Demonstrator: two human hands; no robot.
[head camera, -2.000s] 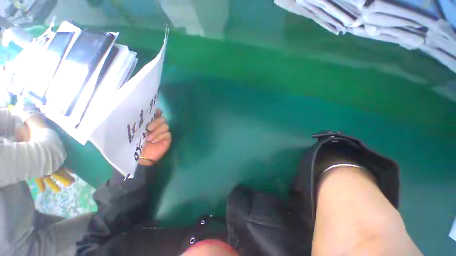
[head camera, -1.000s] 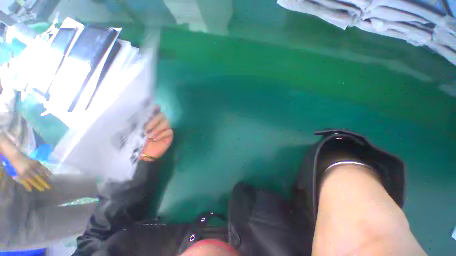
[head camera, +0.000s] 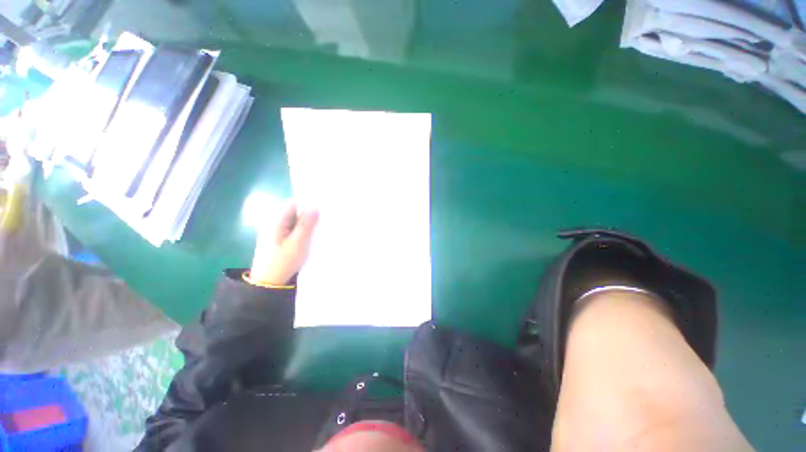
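Observation:
My left hand (head camera: 283, 247), bare with a yellow wrist band, holds a white paper sheet (head camera: 367, 221) by its left edge, thumb on top and fingers mostly hidden. The sheet faces up, upright in view and overexposed; no writing shows on it. I cannot tell whether it touches the green table. My right hand is out of the picture. Only my bare right forearm with a thin bracelet shows at the lower right, coming out of a wide black sleeve.
A stack of black flat devices with white layers (head camera: 168, 132) leans at the left on the green table (head camera: 495, 203). Grey-white layered bundles (head camera: 707, 40) lie at the top right. A person in grey clothing (head camera: 79, 300) is at the left, above a blue bin (head camera: 35, 415).
The handwritten sheet beside the stack has swung right and now shows a blank-looking white face. My left hand has turned, its thumb now over the sheet. The right forearm stays put.

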